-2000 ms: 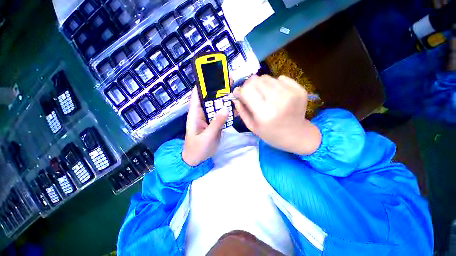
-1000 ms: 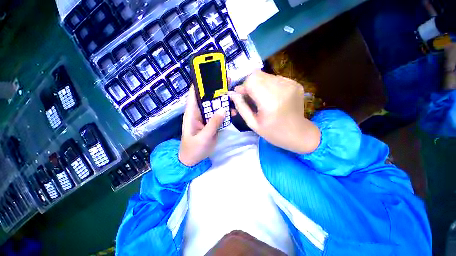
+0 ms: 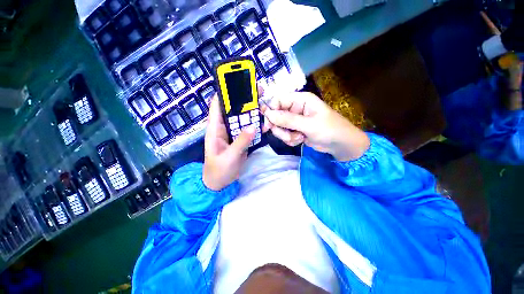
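A black phone body (image 3: 238,103) with white keys and a bright yellow liner around its dark screen stands upright in my left hand (image 3: 223,150), thumb over the lower keys. My right hand (image 3: 301,122) is beside the phone's right edge, thumb and index finger pinched on a small, thin, pale thing near the screen's lower right corner. It may be a tool tip or film; it is too small to tell. The window blister tray (image 3: 150,133) lies directly behind the phone, with rows of black frames with pale centres.
Clear phone blister trays (image 3: 129,179) with black phones lie at left. A white paper or cloth (image 3: 296,23) is at the tray's right corner. A brown carton (image 3: 402,86) with yellow strips (image 3: 343,99) is at right. Another person's blue sleeve (image 3: 503,135) shows at far right.
My right hand has turned and its fingers have opened out somewhat beside the phone. The phone has shifted slightly left. The yellow liner is still on it.
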